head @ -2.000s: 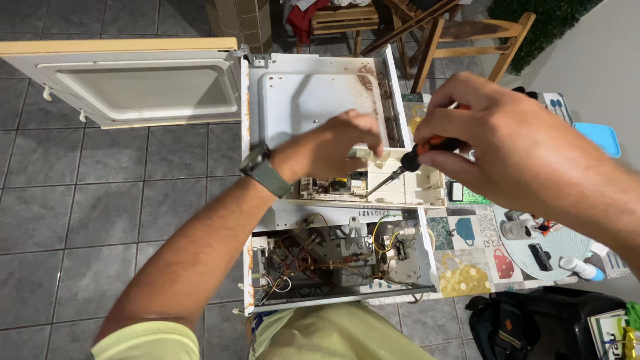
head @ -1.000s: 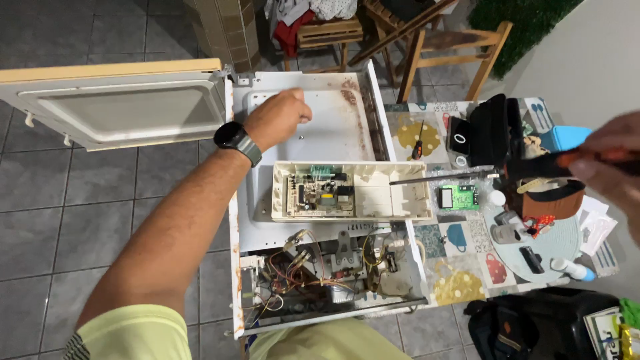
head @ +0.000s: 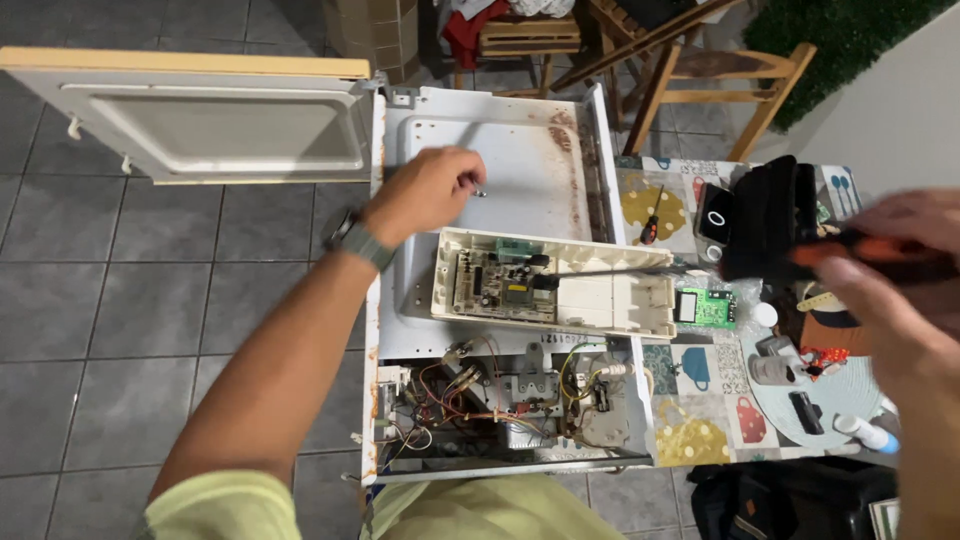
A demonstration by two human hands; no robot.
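A cream plastic housing (head: 615, 296) lies across a white metal appliance body (head: 495, 165) with rust spots. A printed circuit board (head: 502, 285) sits in the left part of this housing. My left hand (head: 435, 187), wearing a watch, is over the metal panel beyond the housing, with a small metal piece, perhaps a screw (head: 478, 193), at its fingertips. On the right, my right hand (head: 892, 262), blurred, grips a screwdriver (head: 832, 259) with an orange and black handle. Its long shaft points left over the housing. Wires and metal parts (head: 517, 405) fill the bay nearest me.
An open appliance door (head: 217, 127) extends left. The patterned tablecloth (head: 690, 442) at right bears another screwdriver (head: 651, 225), a green circuit board (head: 705, 307), a phone (head: 715, 214), a black case (head: 765, 210) and a round placemat (head: 840, 405). Wooden chairs (head: 727, 94) stand behind.
Two seconds ago both hands were at the housing, with the screwdriver tip in it. My left hand has since moved away to the metal panel, and my right hand has moved right with the screwdriver.
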